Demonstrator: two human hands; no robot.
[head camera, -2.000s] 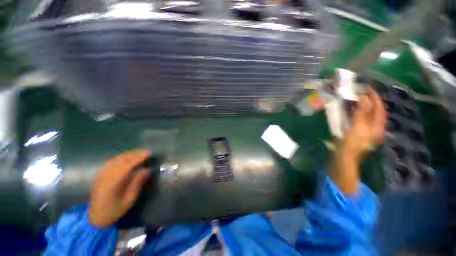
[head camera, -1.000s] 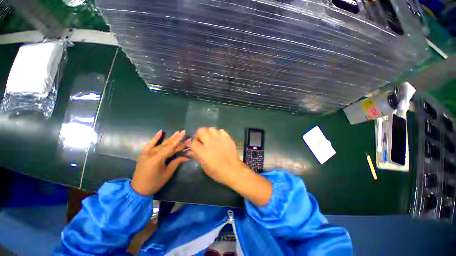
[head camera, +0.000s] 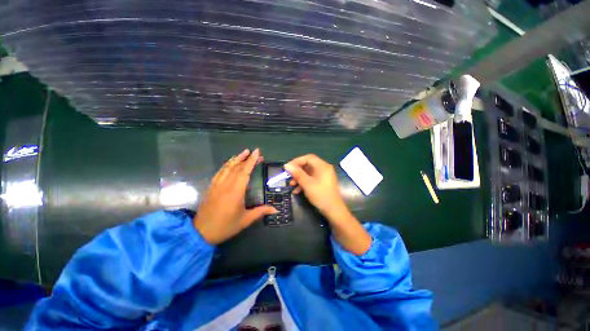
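Observation:
A black keypad phone (head camera: 279, 202) lies upright before me on the dark green mat. My left hand (head camera: 229, 202) is spread at its left, with the thumb resting on the keypad and the fingers not closed around the phone. My right hand (head camera: 318, 184) pinches a small pale, shiny piece (head camera: 279, 179) over the phone's screen; it looks like film, but its exact kind is unclear. The piece and fingertips hide part of the screen. A white card (head camera: 361, 171) lies to the right of my right hand.
A tall stack of clear trays (head camera: 233, 71) stands in front. At right are a labelled bottle (head camera: 420, 119), a large black phone (head camera: 462, 150) on a white tray, a thin yellow stick (head camera: 429, 187) and a tray of phones (head camera: 521, 174). Clear film (head camera: 184, 168) lies at left.
Both hands were together left of the phone; now they are at the phone, the right pinching the pale piece over its screen. The view has shifted, with the white card lying untouched.

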